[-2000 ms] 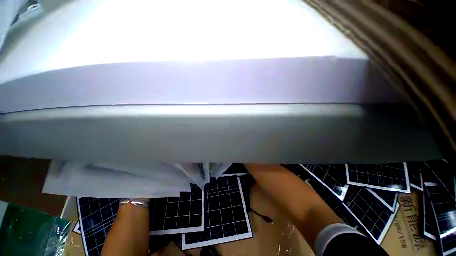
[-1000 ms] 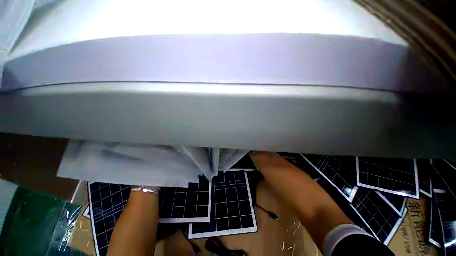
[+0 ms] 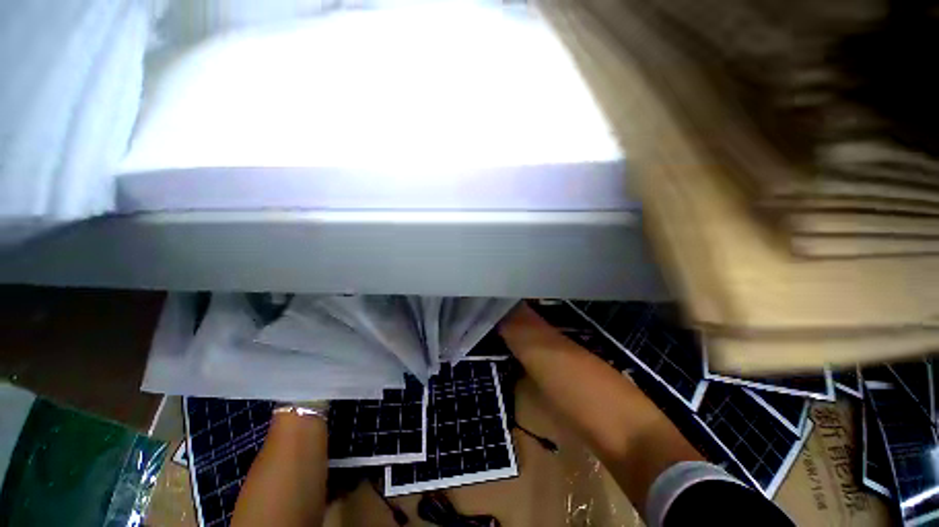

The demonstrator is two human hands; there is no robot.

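Observation:
My left forearm [image 3: 280, 468], with a bracelet at the wrist, reaches up under the white bags [image 3: 268, 350]; the hand is hidden behind them. My right forearm [image 3: 597, 407], with a white cuff, reaches up left; its hand is hidden by the shelf edge and bags. The bags are thin and fan out in folds just below the shelf. Dark solar panels with white borders lie below them, one [image 3: 463, 427] between my forearms and another [image 3: 221, 453] beside my left forearm. A black cable [image 3: 453, 512] lies under the panels.
A pale shelf [image 3: 391, 252] crosses above the bench, bearing a bright white stack [image 3: 381, 103] and brown cardboard [image 3: 710, 237] at right. More panels [image 3: 746, 427] heap at right on printed cardboard [image 3: 829, 473]. Green bench surface [image 3: 62, 468] shows at lower left.
The view has shifted, so the brown cardboard on the shelf now covers more of the right side. The bags show more folds at left. My forearms stay in nearly the same place.

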